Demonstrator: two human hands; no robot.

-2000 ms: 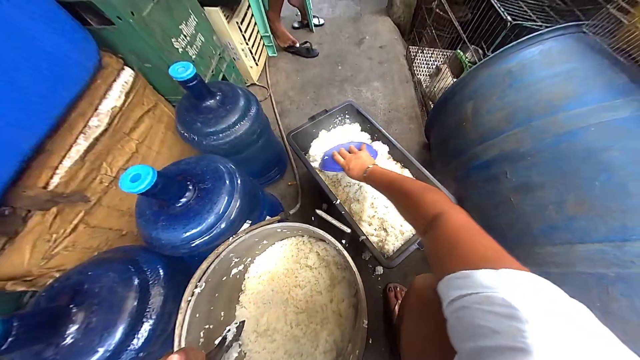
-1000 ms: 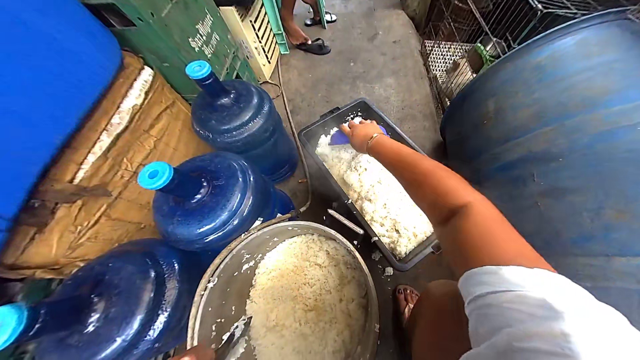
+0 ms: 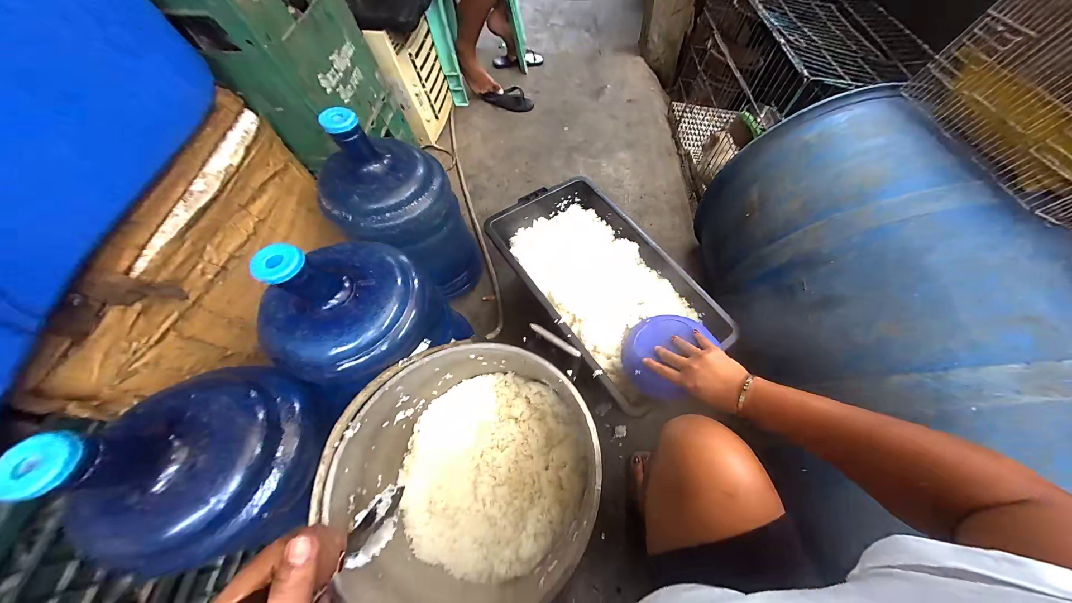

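Cooked white rice (image 3: 494,477) fills much of a large round metal pot (image 3: 590,419) in front of me. At the pot's near left rim is my left hand (image 3: 293,561), closed around the handle of a spoon or ladle (image 3: 377,515) that lies partly inside against the rice. More rice (image 3: 599,276) is spread in a dark grey rectangular plastic tub (image 3: 536,280) on the floor. Over the tub's near right end, my right hand (image 3: 699,368) is on the base of an upturned purple plastic bowl (image 3: 649,343), fingers spread across it.
Blue water jugs (image 3: 389,184) with light blue caps stand left of the pot. A large blue drum (image 3: 846,251) lies at the right, below wire cages (image 3: 804,50). A hose (image 3: 469,209) runs along the concrete floor. Another person's feet (image 3: 481,79) and green crates (image 3: 318,75) are at the back.
My right hand and the purple bowl have moved from the tub's far end to its near right end. The left hand stays at the pot's rim.
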